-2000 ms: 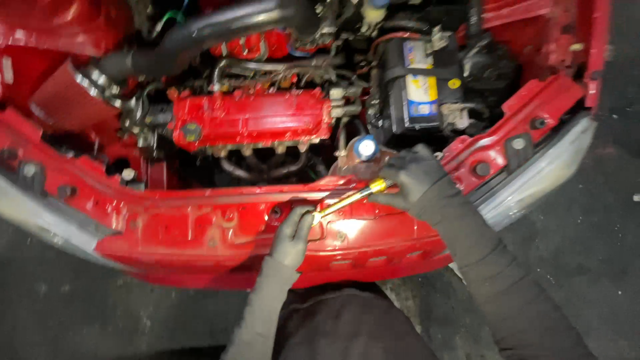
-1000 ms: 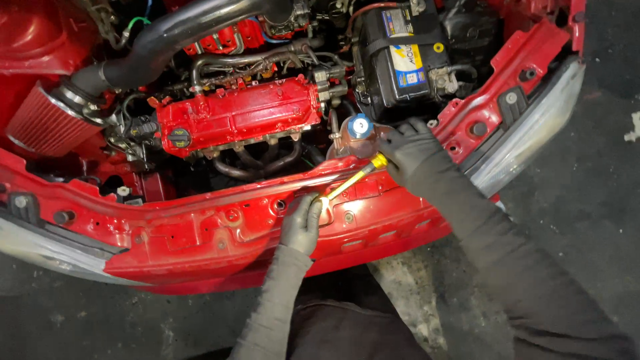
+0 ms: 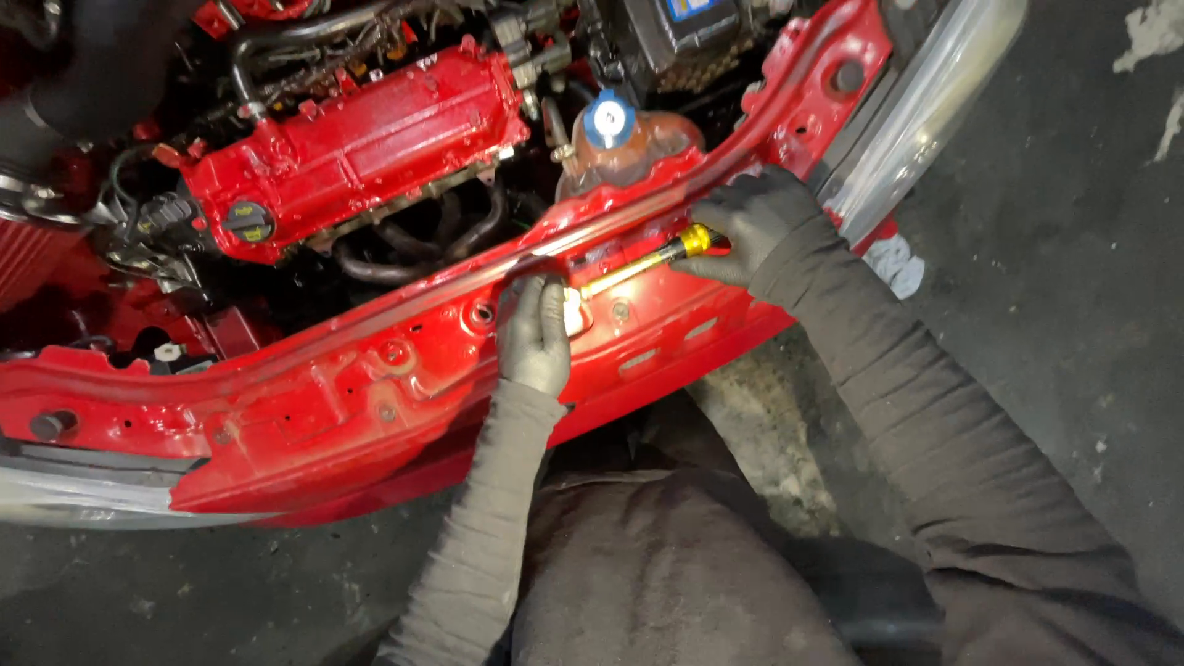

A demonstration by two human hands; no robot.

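Observation:
My right hand [image 3: 749,227], in a dark glove, grips the yellow-and-black handle of a slim tool [image 3: 638,265], which looks like a screwdriver. Its far end reaches a small pale, brightly lit piece [image 3: 573,313] on the red front panel [image 3: 444,361] of a car. At that piece is my gloved left hand [image 3: 536,333], its fingers close around the left side; whether they grip it or only rest there I cannot tell. The tool's tip is lost in the glare. A coolant reservoir with a blue cap [image 3: 608,119] stands just behind the panel.
Behind the panel lie the red engine valve cover [image 3: 361,153] with a black oil filler cap [image 3: 250,222], metal exhaust pipes and a black battery [image 3: 689,32]. Headlamps [image 3: 934,111] flank the front on both sides. A whitish crumpled cloth [image 3: 894,266] is at the right, beyond the panel.
The view has moved closer to the front panel. Both hands stay at the same spot, with the yellow-handled tool still between them.

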